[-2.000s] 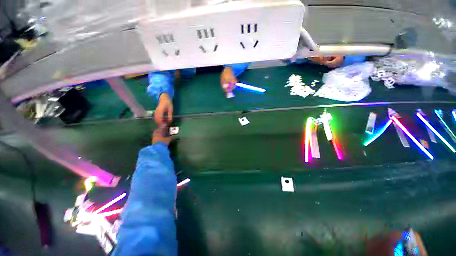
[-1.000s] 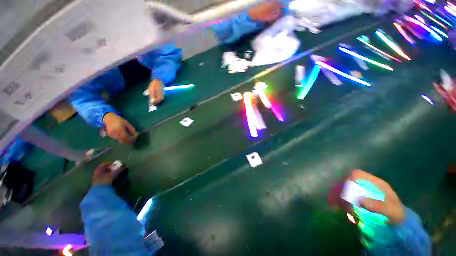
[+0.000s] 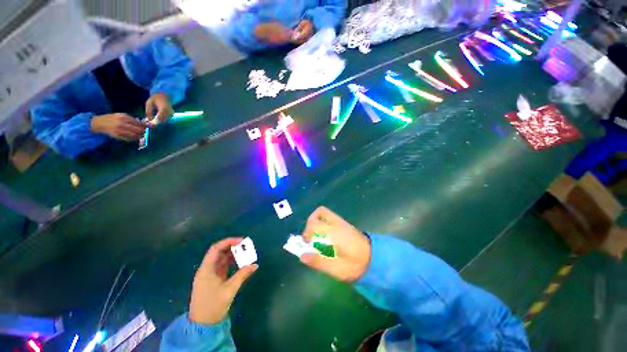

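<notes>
My left hand [image 3: 218, 278] holds a small white square housing [image 3: 243, 252] with a dark central hole, between thumb and fingers, above the green belt. My right hand [image 3: 337, 246] is closed around another white piece [image 3: 298, 245]; green light glows between its fingers and the rest is hidden in the hand. The two pieces are apart. A loose white housing [image 3: 282, 209] with a dark hole lies on the belt just beyond my hands.
Glowing light units [image 3: 273, 158] lie along the belt [image 3: 206, 206] toward the upper right. A tangled pile [image 3: 130, 333] is at lower left. Two workers in blue sit opposite. A clear bag [image 3: 316, 63], a red packet [image 3: 543, 128] and a cardboard box [image 3: 584, 213] also show.
The view has shifted. My left hand has drawn back from the belt's far side with the housing. My right hand has come in beside it, its glowing piece now mostly covered by the fingers.
</notes>
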